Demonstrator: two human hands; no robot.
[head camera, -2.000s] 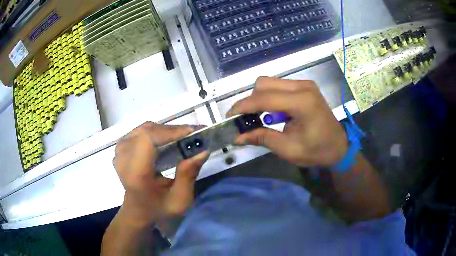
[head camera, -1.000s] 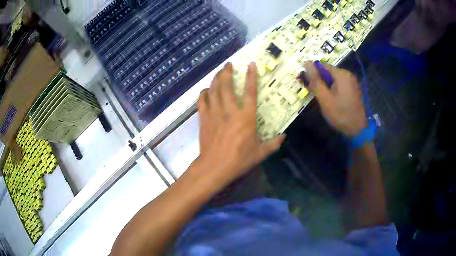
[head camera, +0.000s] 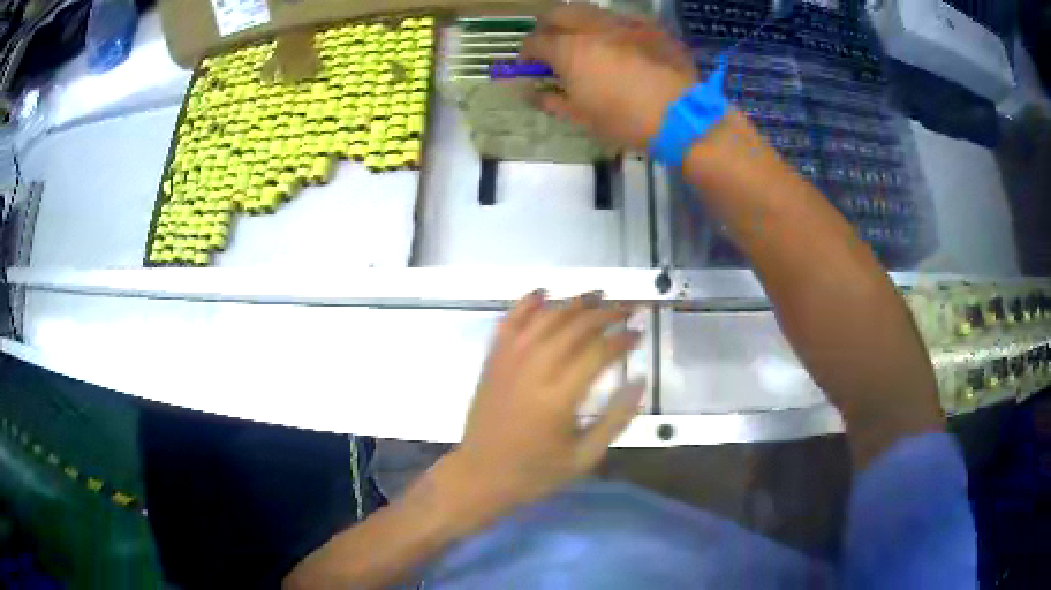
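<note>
My right hand, with a blue wrist strap, is at the top of the upright board stack. A purple marker pen sticks out to the left from its fingers. Whether the fingers also grip a board is hidden. The stack stands on two black feet. My left hand is empty over the near rail strip, fingers spread and slightly blurred.
Rows of yellow components lie left of the stack, before a brown carton. A dark component tray lies behind my right forearm. Populated boards lie at the right. Metal conveyor rails cross in front.
My right hand has moved left from the populated boards to the board stack, still with the purple pen. My left hand has left the boards. The view has swung left.
</note>
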